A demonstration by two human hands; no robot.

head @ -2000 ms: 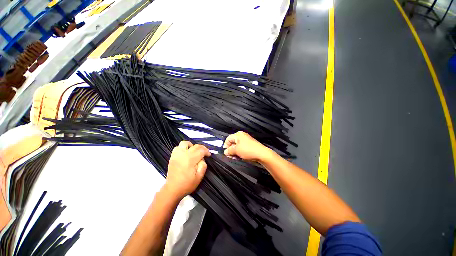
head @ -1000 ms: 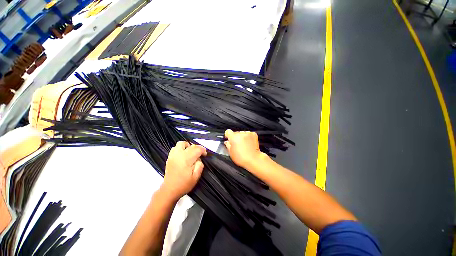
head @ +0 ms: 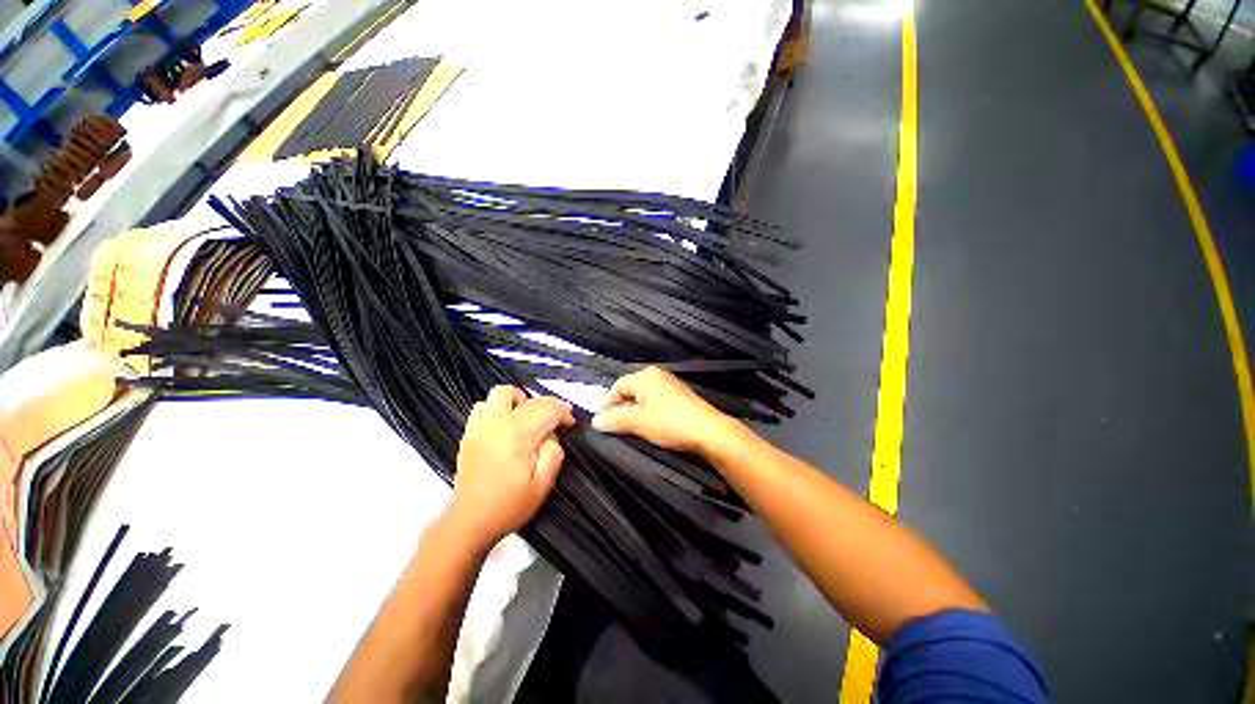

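A thick bundle of long black strips (head: pixel 399 330) lies crossed and fanned on the white table cover (head: pixel 275 481), its ends hanging over the table's right edge. My left hand (head: pixel 509 461) is closed on the near branch of the bundle. My right hand (head: pixel 661 410) is just right of it, fingertips pinched together at the bundle's upper edge; whether a strip is between them cannot be told. A white patch shows between the hands.
Stacked tan-topped panels (head: pixel 131 289) stand left of the bundle. Loose black strips (head: pixel 131 633) lie at lower left. A flat row of strips (head: pixel 361 107) lies beyond. A blue rack (head: pixel 62 62) and brown parts (head: pixel 69 165) are far left. A yellow line (head: pixel 902 275) marks the floor at right.
My right hand has moved left towards my left hand, and its fingertips now meet at the bundle. A strip lies across beyond my right hand. My left hand has hardly moved.
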